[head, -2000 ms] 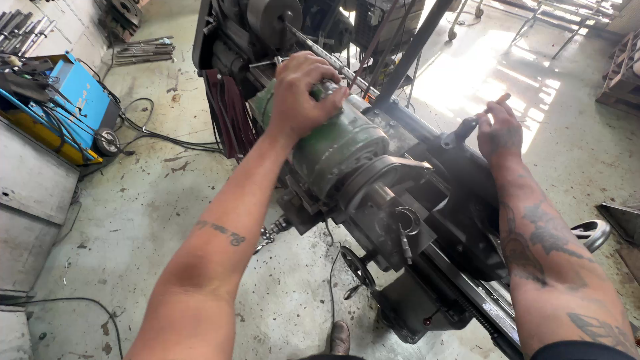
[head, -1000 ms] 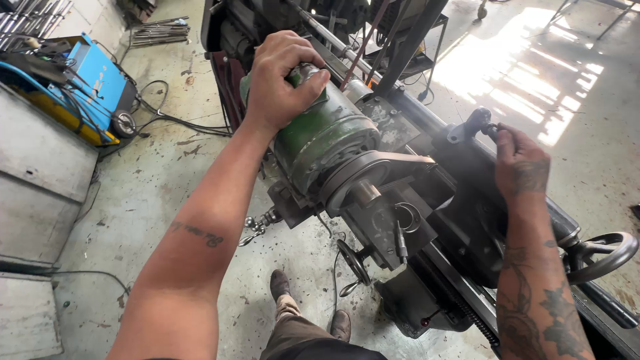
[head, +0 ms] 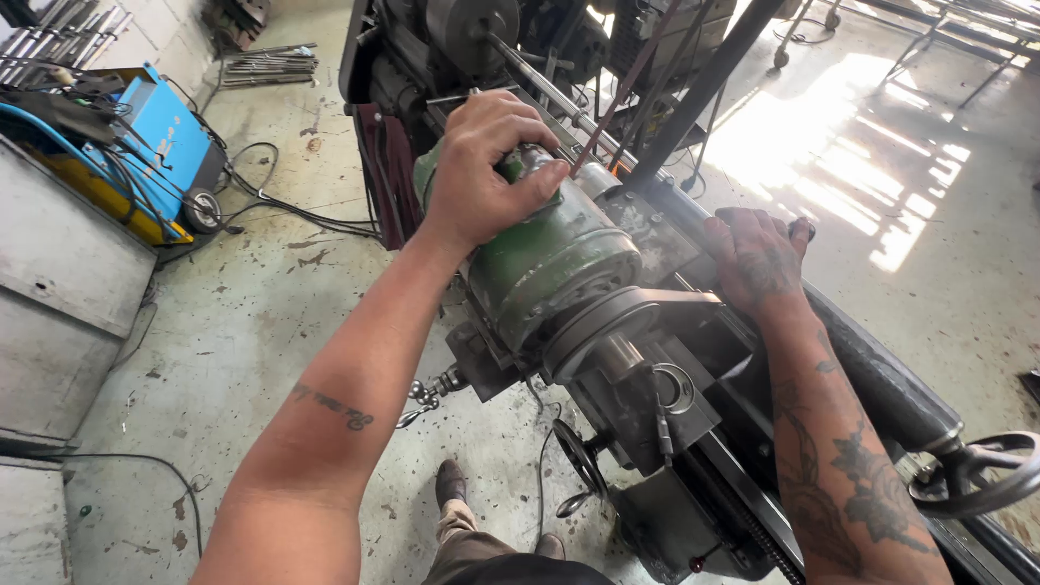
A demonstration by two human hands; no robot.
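A green electric motor [head: 552, 256] sits on the carriage of a metal lathe, with a belt pulley [head: 601, 325] at its near end. My left hand [head: 491, 166] grips the fitting on top of the motor, thumb and fingers around it. On the tailstock side, my right hand [head: 760, 252] rests with curled fingers over a dark lever or knob, mostly hidden under it. A long bright shaft [head: 561, 97] runs from the lathe chuck [head: 471, 28] past the motor. Below the pulley lies a metal ring [head: 673, 388] on a flat block.
A tailstock handwheel [head: 979, 475] is at the right, and a carriage handwheel [head: 578, 457] sits low in the middle. Far left stand a blue welding machine [head: 166, 134] and grey cabinets [head: 65, 244]. Cables [head: 301, 215] cross the floor. Metal rods [head: 268, 67] lie by the wall.
My right hand has moved from the outer side of the lever to over it, nearer the motor. My left hand stays on the motor's top.
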